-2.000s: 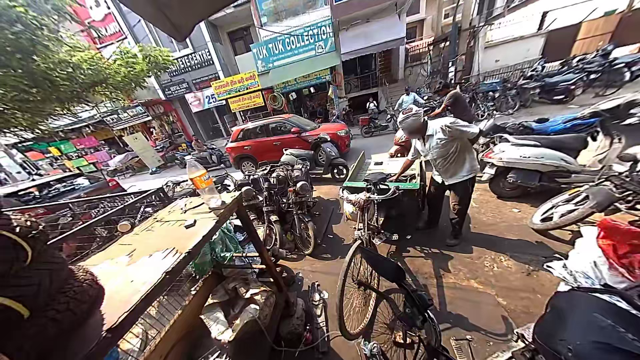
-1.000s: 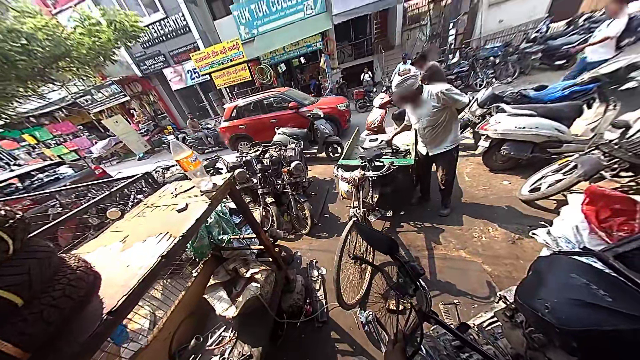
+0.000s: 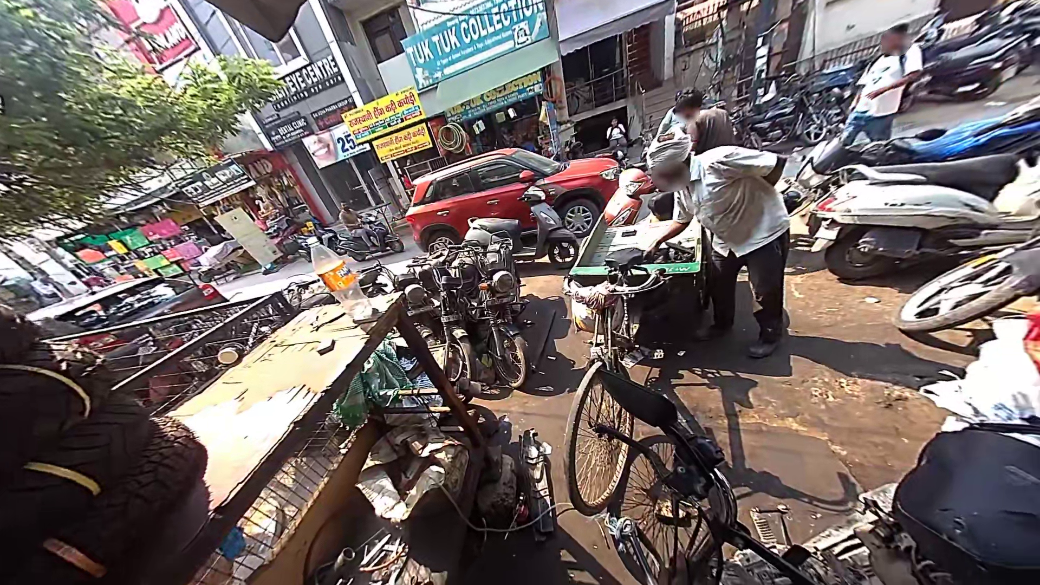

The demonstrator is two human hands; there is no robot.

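Neither my left hand nor my right hand shows in the head view, so what they hold or touch is hidden. Near the lower middle stands a black bicycle (image 3: 650,406) with spoked wheels. At the lower left is a worn tabletop (image 3: 268,382) over wire mesh, with a plastic bottle (image 3: 335,272) with an orange label at its far corner. A person (image 3: 743,203) in a light shirt bends over a green-edged cart (image 3: 617,244) beyond the bicycle, one arm reaching into it.
Stacked tyres (image 3: 89,455) rise at the left edge. Metal parts (image 3: 532,479) lie on the ground beside the table, and a black seat or bag (image 3: 975,496) is at the lower right. Old motorcycles (image 3: 467,309), a red car (image 3: 504,191) and a white scooter (image 3: 918,211) stand farther off.
A walking person in a white top at the upper right has moved leftward since one second ago. The person at the cart leans over it throughout.
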